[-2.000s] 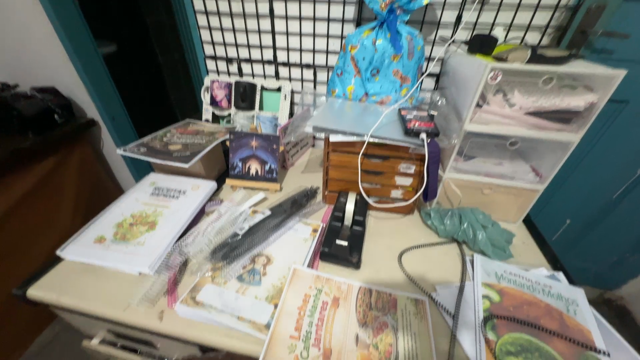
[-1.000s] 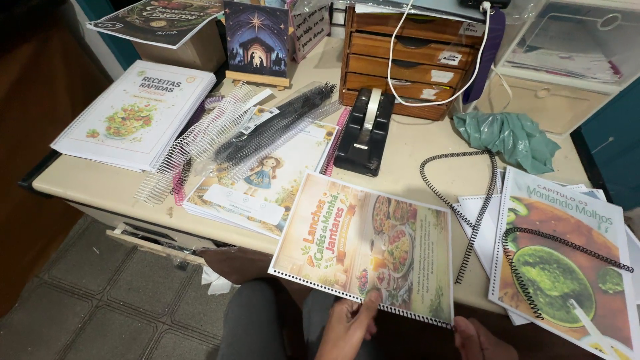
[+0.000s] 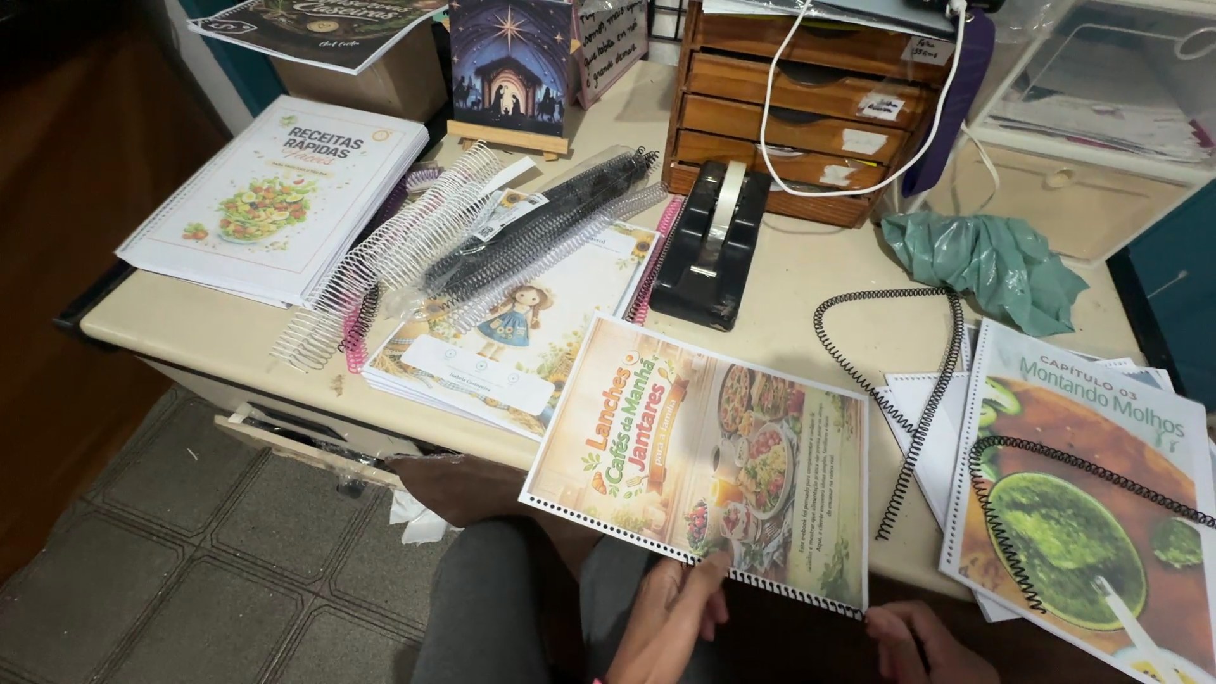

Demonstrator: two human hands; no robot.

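Note:
A printed recipe booklet lies at the desk's front edge, its punched side toward me. Black spiral binding coil shows along the right part of that side. My left hand grips this edge near its middle, thumb on top. At the booklet's near right corner, my right hand has its fingers closed at the end of the coil; the fingertips are partly blurred. A loose black binding coil curves on the desk to the right. Another black coil rests on a booklet with a green sauce picture.
Behind the booklet stands a black tape dispenser, before a wooden drawer organizer. Bagged coils lie over printed sheets. Further left is a recipe stack. A crumpled green plastic bag sits at right, and a desk drawer stands partly out.
Two seconds ago neither hand was in view; one second ago both were at the booklet's near edge. The view has tilted down toward the desk front.

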